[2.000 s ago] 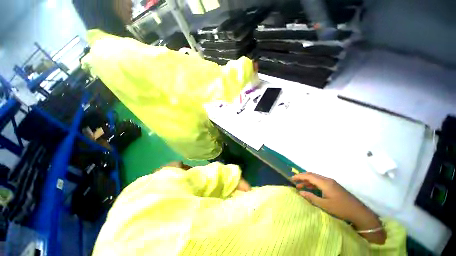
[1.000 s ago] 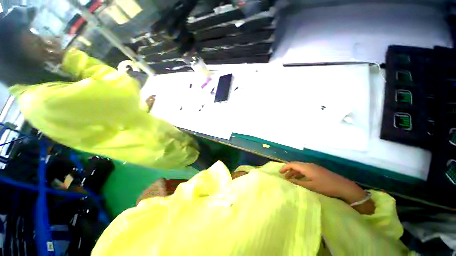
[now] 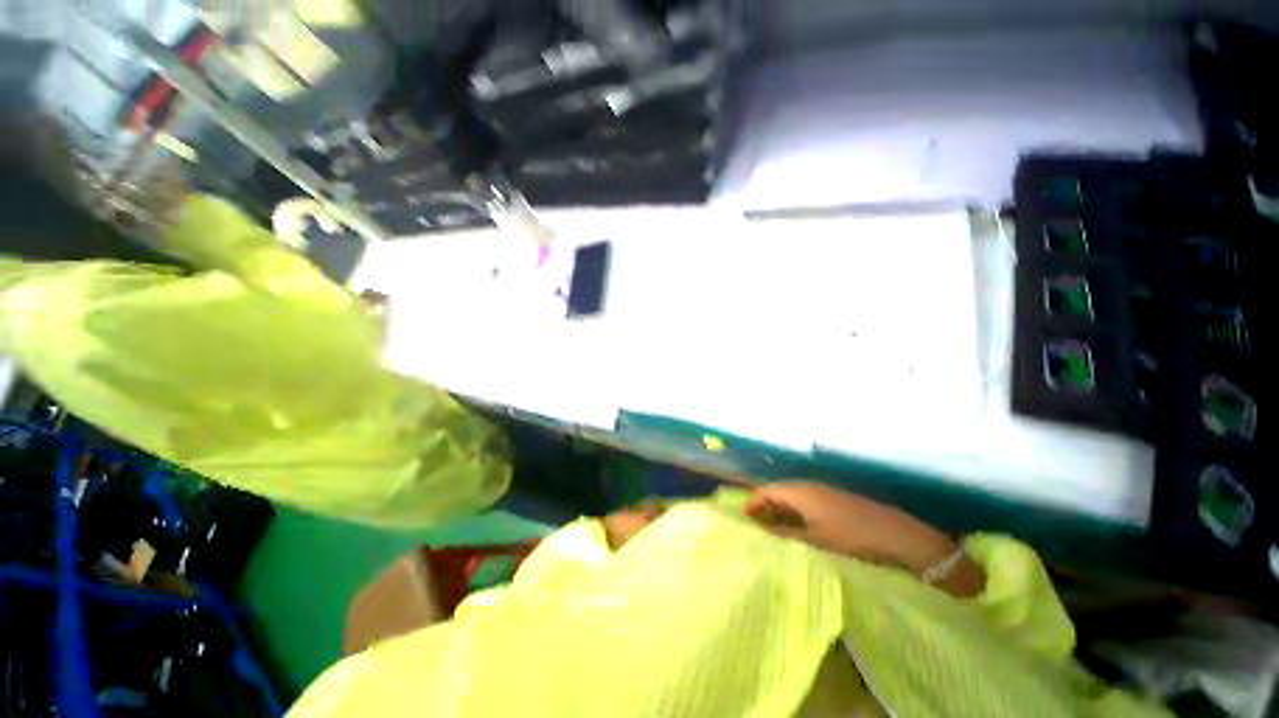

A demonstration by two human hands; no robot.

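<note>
My right hand (image 3: 842,520) is at the bench's front edge against my yellow smock (image 3: 617,617). Its fingers are blurred and partly hidden by the cloth, and I see no object in it. Only a small strip of my left hand (image 3: 631,525) shows above the smock; the rest is hidden. Before me are white work sheets (image 3: 729,316) with a black smartphone (image 3: 589,279) lying flat. At the right, a black component tray (image 3: 1035,316) holds rounded squares with green glints. No hand touches these.
A person in a yellow smock (image 3: 239,379) stands at the left, an arm at the bench end. Stacked black trays (image 3: 617,140) stand behind the bench. A brown stool (image 3: 396,603) is on the green floor (image 3: 302,561); a blue rack (image 3: 68,561) is far left.
The view has swung right, bringing more of the black trays into sight. My right hand has drawn in against the smock. The other person appears farther left.
</note>
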